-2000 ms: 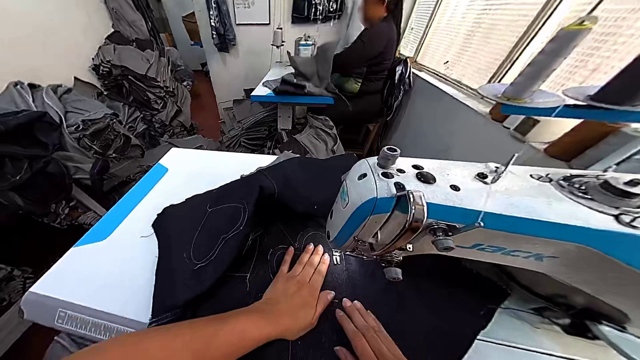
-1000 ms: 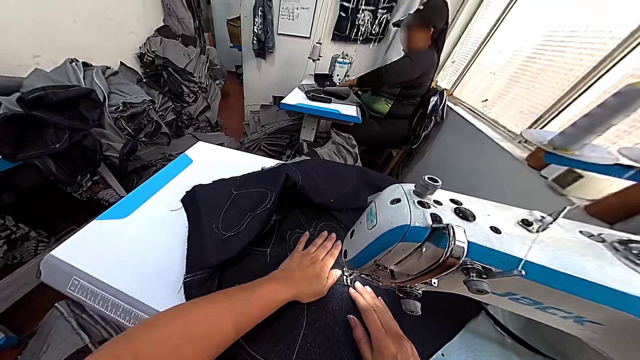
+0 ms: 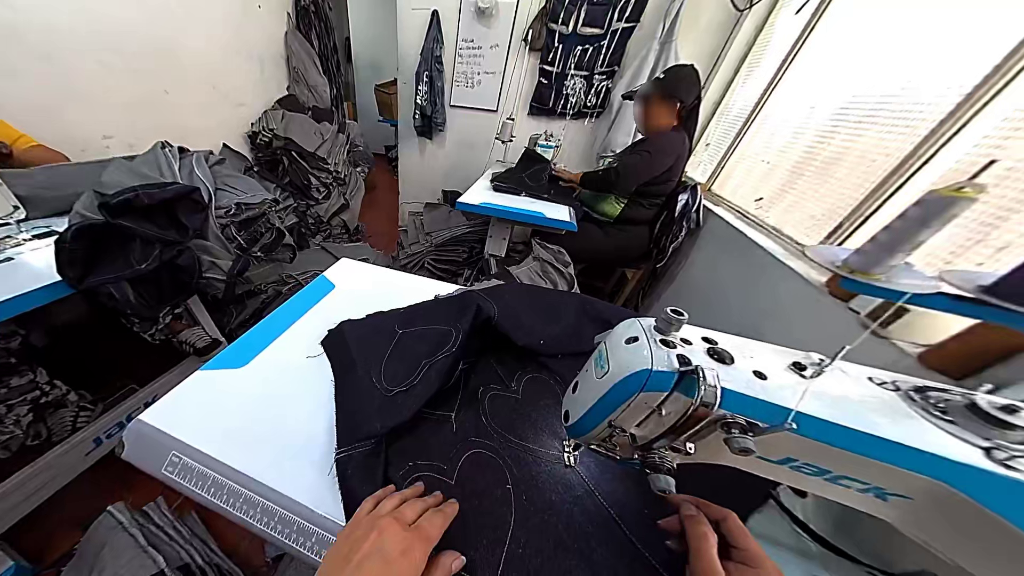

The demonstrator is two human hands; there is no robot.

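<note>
A dark denim piece (image 3: 552, 504) with stitched heart outlines lies over the white table of a Jack sewing machine (image 3: 768, 408). Its presser foot (image 3: 570, 453) rests at a seam line, near the tip of one heart. My left hand (image 3: 396, 528) lies on the denim beside the nearest heart, fingers slightly spread, holding nothing. To the right, my right hand (image 3: 712, 532) is at the cloth just below the knob of the machine head, thumb and index finger close together; whether they pinch anything cannot be told.
Grey and black garments (image 3: 136, 232) are heaped at the left. A person (image 3: 648, 160) sits at another sewing table (image 3: 516, 210) ahead. Thread cones (image 3: 916, 228) stand at the right. A printed ruler (image 3: 248, 504) runs along the table's front edge. At far left shows another person's arm (image 3: 32, 152).
My left hand has moved back from near the presser foot toward the table's front edge. My right hand has moved away from the foot to the right. The view has shifted.
</note>
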